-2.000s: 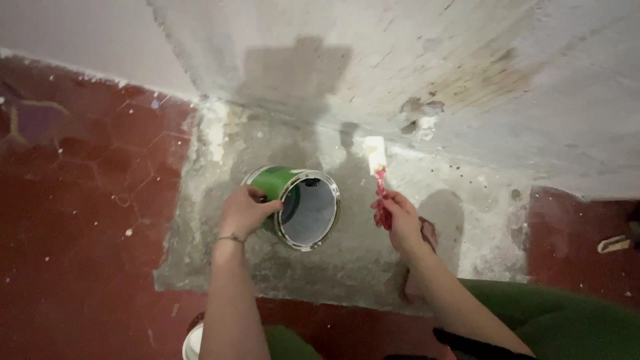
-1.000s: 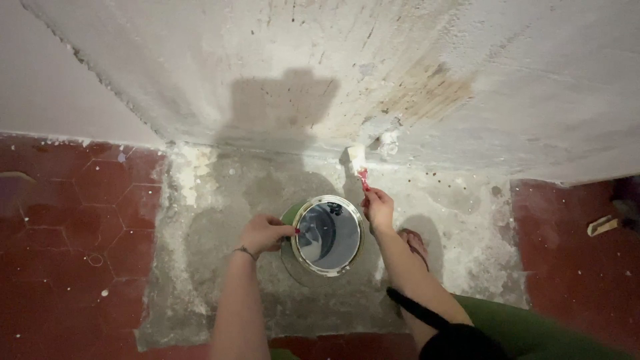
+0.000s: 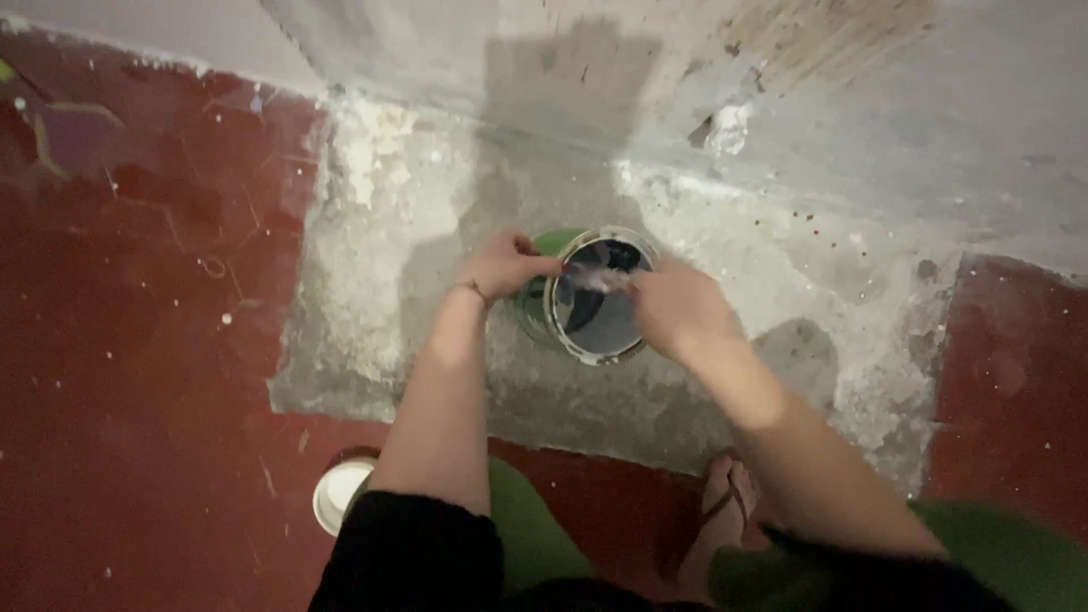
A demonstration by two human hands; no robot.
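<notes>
A green metal paint can [image 3: 537,297] stands tilted on the bare concrete patch, its round mouth toward me and greyish contents inside. My left hand [image 3: 510,267] grips the can's rim at the left, thumb over the edge. Over the right side of the mouth is my right hand [image 3: 684,308], closed and blurred. A blurred pale shape, apparently the paintbrush [image 3: 599,277], reaches from its fingers across the opening. The brush's handle is hidden by the hand.
A stained, patchy wall [image 3: 858,127] rises just beyond the concrete patch [image 3: 357,340]. Red hexagonal floor tiles [image 3: 170,408] surround it. A white round container [image 3: 340,495] sits at lower left, and my sandalled foot [image 3: 731,490] is at lower right.
My right hand has moved from beside the wall, where it held the red-handled brush upright, to over the can's mouth. My left hand stays on the rim.
</notes>
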